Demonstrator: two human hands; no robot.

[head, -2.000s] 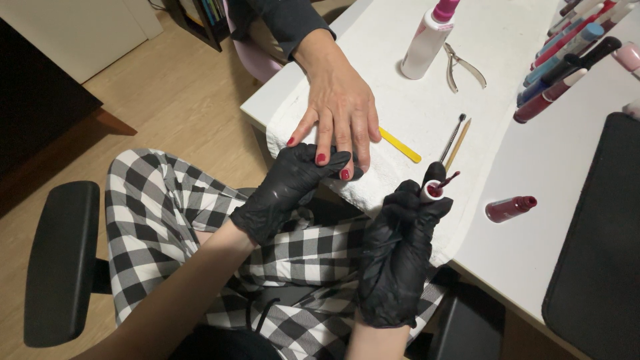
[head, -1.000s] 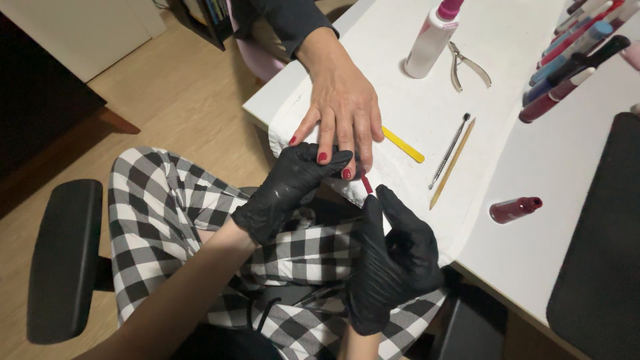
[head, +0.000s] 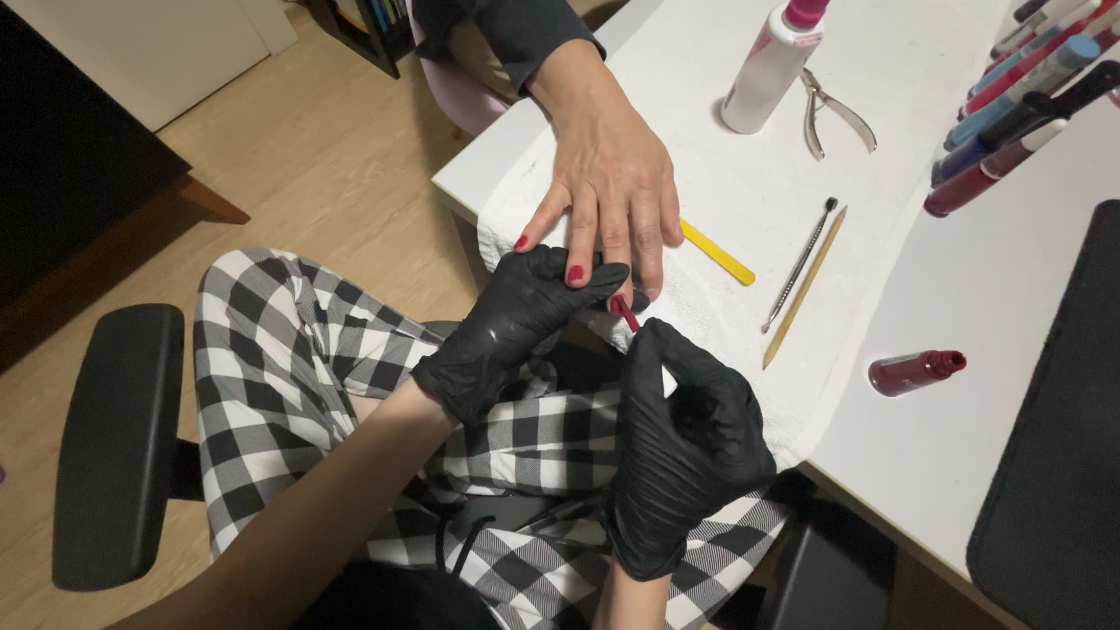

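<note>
Another person's hand (head: 612,166) lies palm down over a white towel (head: 726,201), with red polish on several nails. My left hand (head: 534,319), in a black glove, grips a finger of that hand near its tip. In my right hand (head: 691,437), also gloved in black, is the white cap of a nail polish brush (head: 628,317), whose red tip touches the middle fingernail. The open bottle of dark red nail polish (head: 914,372) stands to the right, on the white table. A yellow nail file (head: 717,252) rests on the towel beside the other person's hand.
On the towel lie a metal cuticle pusher (head: 799,265), a wooden stick (head: 805,287) and cuticle nippers (head: 836,112), near a white bottle with a pink cap (head: 770,70). Several nail polish bottles (head: 997,166) line the upper right. A black mat (head: 1059,420) covers the right edge.
My right hand has brought the brush from over the towel's right part leftward to the other person's fingernail. My left hand keeps its hold on the finger.
</note>
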